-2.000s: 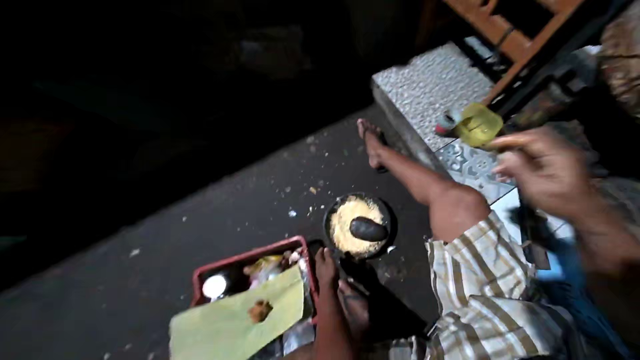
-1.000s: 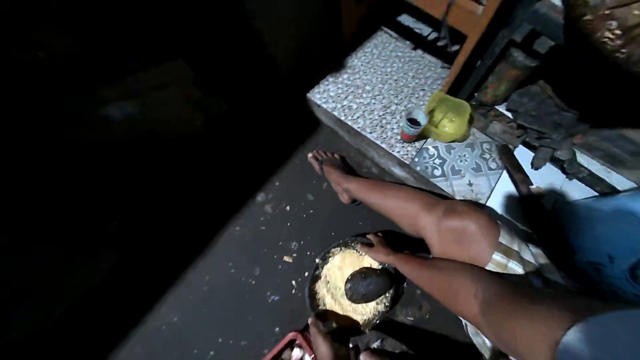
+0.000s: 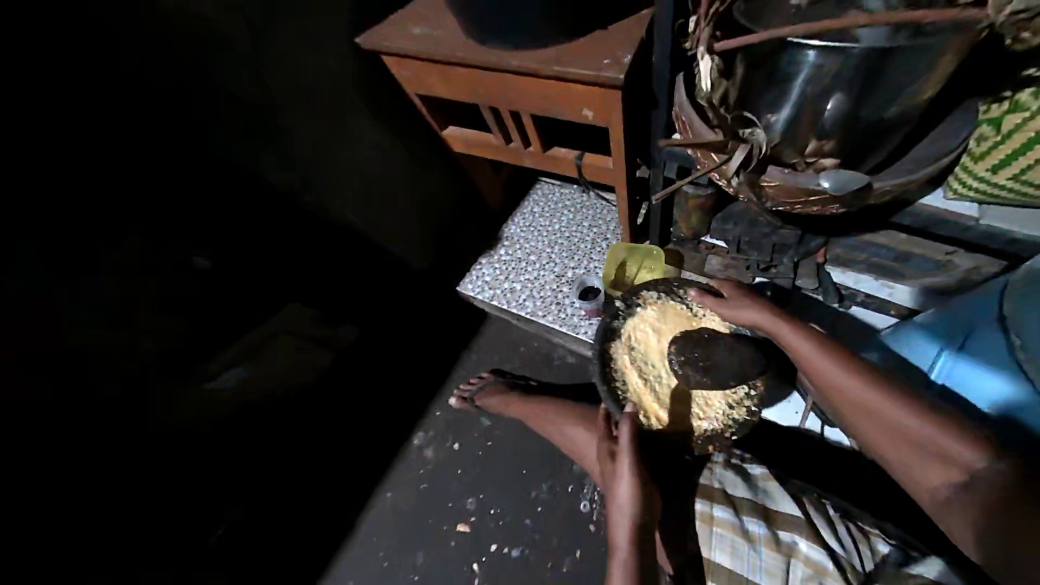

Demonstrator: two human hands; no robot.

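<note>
Both hands hold a round dark stone mortar [image 3: 606, 382] raised above my lap. In it lies a pale yellow, crumbly ground mass [image 3: 650, 349], with a dark stone pestle [image 3: 715, 359] resting on top. My left hand [image 3: 624, 455] grips the near left rim, its fingers partly in shadow. My right hand [image 3: 735, 305] lies over the far right rim, fingers on the edge. Just beyond the mortar stand a yellow plastic container [image 3: 634, 264] and a small clear cup [image 3: 588, 294] with dark contents.
A wooden table [image 3: 504, 73] stands on the speckled tiled ledge [image 3: 544, 244]. Back right, a large metal pot [image 3: 837, 97] sits in a wide basin holding a spoon [image 3: 843, 181]. A blue object [image 3: 967, 333] is at the right. Crumbs dot the dark floor [image 3: 455, 487]; the left side is in deep shadow.
The mortar stood on the floor in the earlier frames; it is now lifted in both hands. My right hand, away from it two seconds ago, came to its rim. The view has swung right.
</note>
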